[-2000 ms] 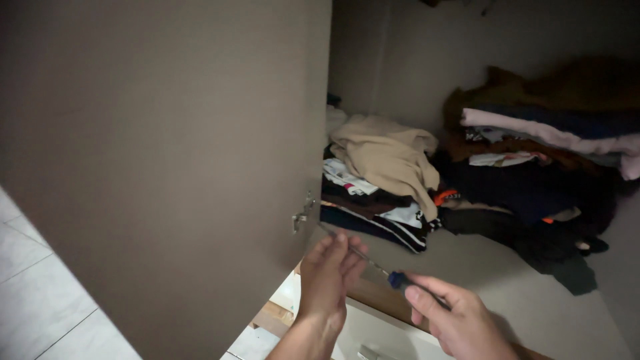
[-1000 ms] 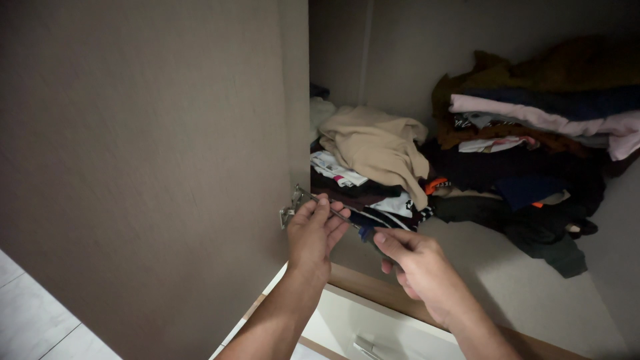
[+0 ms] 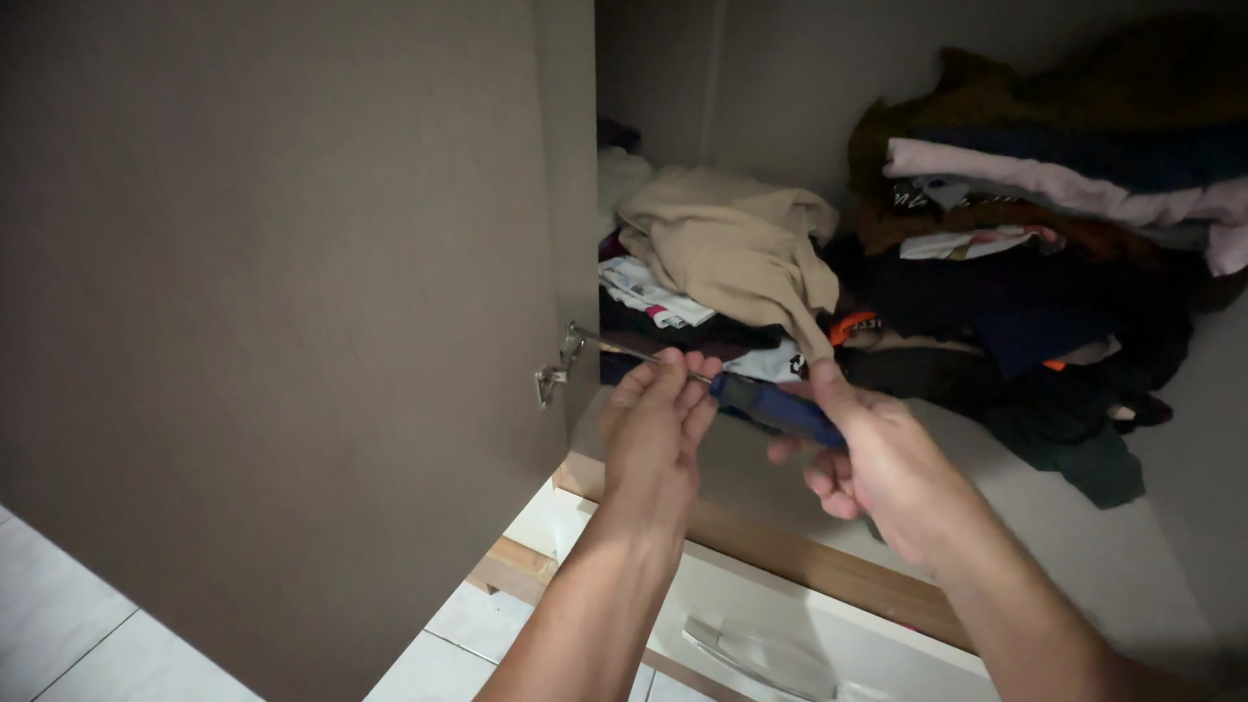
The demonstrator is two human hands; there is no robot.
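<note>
My right hand [image 3: 868,448] grips the blue and dark handle of a screwdriver [image 3: 775,408]. My left hand [image 3: 663,409] pinches the metal shaft near the handle. The shaft slants up and left, and its tip meets the upper part of a metal cabinet hinge [image 3: 559,369]. That hinge joins the open cabinet door [image 3: 292,292] to the cabinet's side panel [image 3: 575,224]. Whether the tip sits in a screw head cannot be made out.
Behind my hands a beige garment [image 3: 731,234] and piles of folded and crumpled clothes [image 3: 1014,283] lie on the cabinet shelf. Below is a white drawer front [image 3: 741,595] with a curved handle [image 3: 751,663]. A tiled floor [image 3: 88,614] shows under the door.
Two seconds ago the screwdriver's tip was near my left fingers, below and right of the hinge; now it reaches the hinge. Both hands have moved up toward it.
</note>
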